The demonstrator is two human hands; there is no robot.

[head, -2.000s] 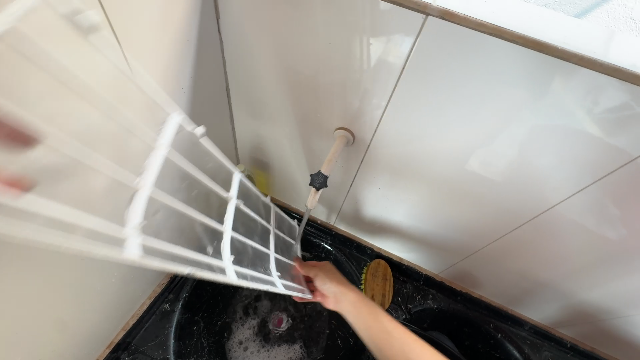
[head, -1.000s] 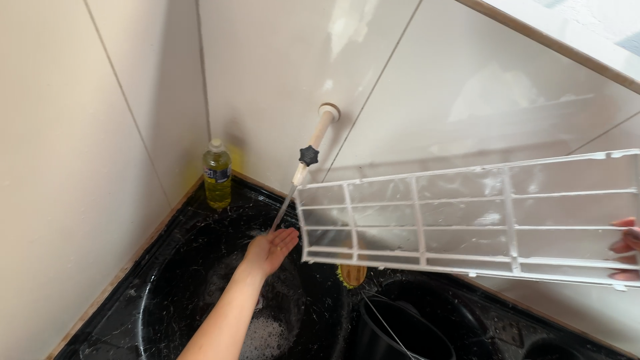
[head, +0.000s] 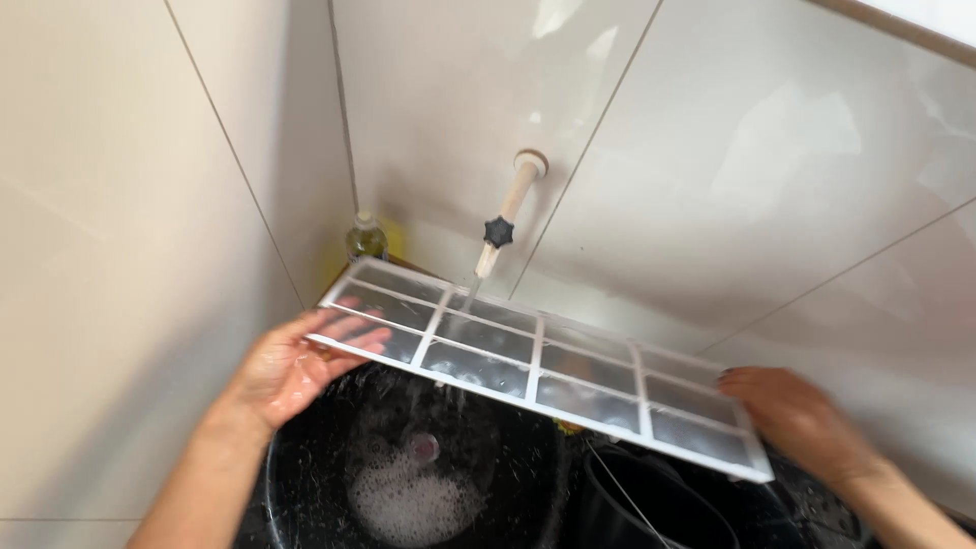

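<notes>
A white plastic-framed mesh filter (head: 534, 358) spans the view between my two hands, tilted over the sink. My left hand (head: 305, 362) supports its left end from below, fingers spread behind the mesh. At the right end, my right hand (head: 801, 419) grips the frame, its fingertips partly hidden behind it. Water runs from the wall tap (head: 499, 232) with a dark star-shaped knob onto the left part of the mesh, and drips fall below. Foam (head: 412, 496) lies in the black sink (head: 305, 473) near the drain.
A bottle of yellow-green liquid (head: 367, 238) stands in the corner behind the filter's left end. To the right of the basin is a black bucket (head: 648, 496) with a thin wire handle. Part of a yellow-edged brush (head: 566, 427) shows under the frame. Tiled walls close off the back and left.
The filter has moved left under the running water. My left hand, apart from it one second ago, now touches its left end. My right hand still holds the right end.
</notes>
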